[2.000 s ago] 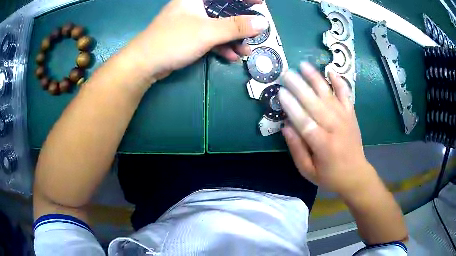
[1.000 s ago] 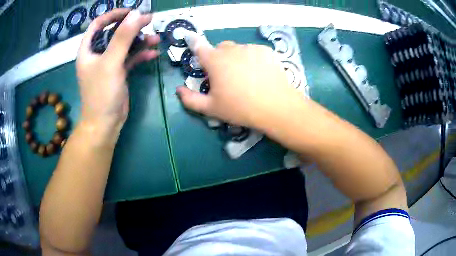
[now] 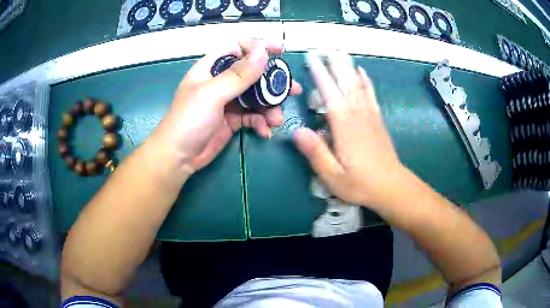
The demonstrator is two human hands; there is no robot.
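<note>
My left hand is closed around a stack of round black disc parts, held above the mat; the end disc faces right with a pale ring. My right hand is just to the right, blurred, fingers apart, over a four-pocket plate. Only the plate's near end and bits of its left edge show; the hand hides the rest. I see nothing held in my right hand, though its palm side is hidden.
A bead bracelet lies left, beside a clear blister tray. Another plate lies tilted at right, near stacked filled plates. Filled plates lie beyond the white strip.
My left hand has moved right and holds the disc stack near the seam. My right hand has moved right, over the plate. The filled plate formerly under my right hand is no longer on the mat.
</note>
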